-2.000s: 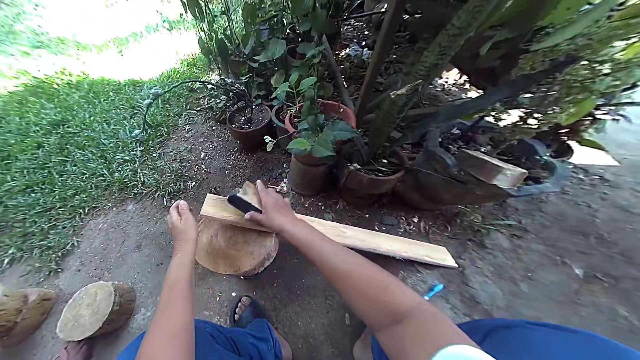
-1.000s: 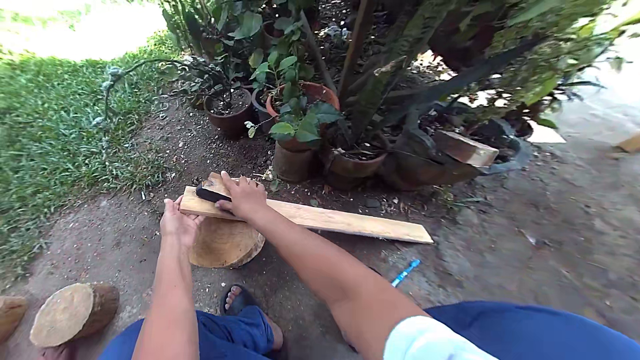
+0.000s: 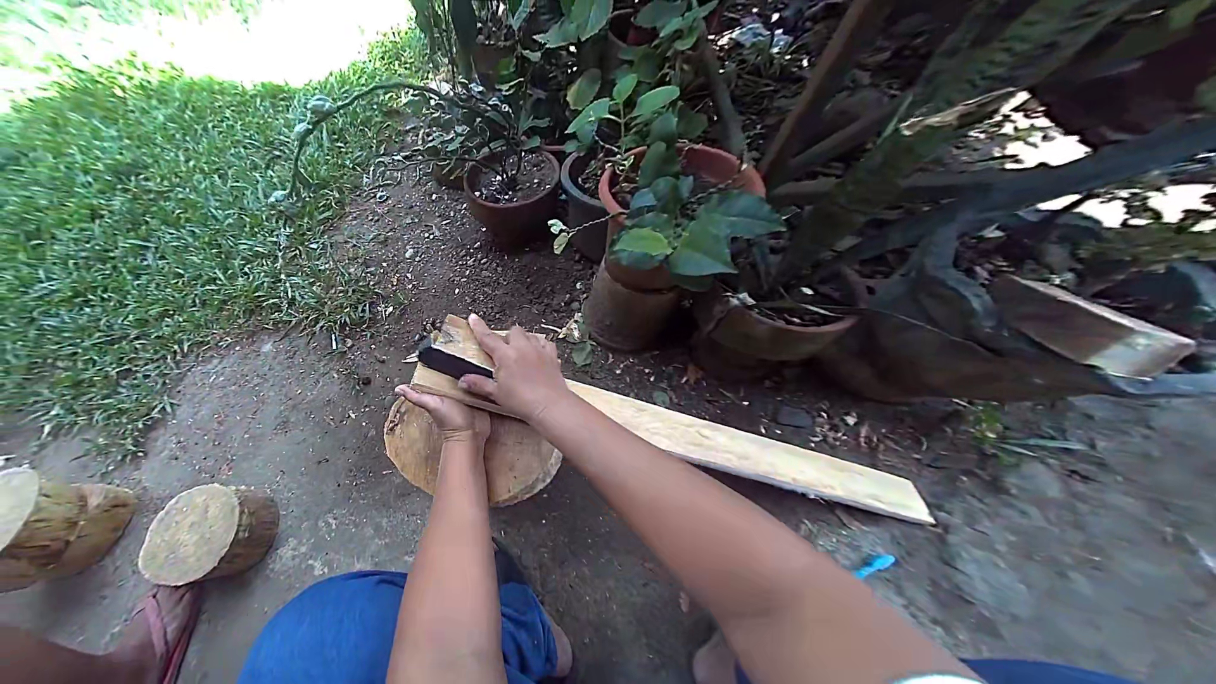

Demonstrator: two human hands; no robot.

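A long pale wooden board lies across the round top of a log stump and slants down to the right. On its left end rests a wooden block with a black edge, perhaps a brush or sanding block. My right hand grips this block from above, fingers over its far side and thumb near the black part. My left hand is at the board's near left edge, palm up and fingers partly under the board; it steadies or touches that edge.
Potted plants in clay pots stand beyond the board. Two short logs and another person's sandalled foot are at the lower left. A blue object lies on the ground at right. Another wood piece rests by the planters.
My left hand was raised beside the board's left end two seconds ago and is now against its near edge. My right hand stays on the block.
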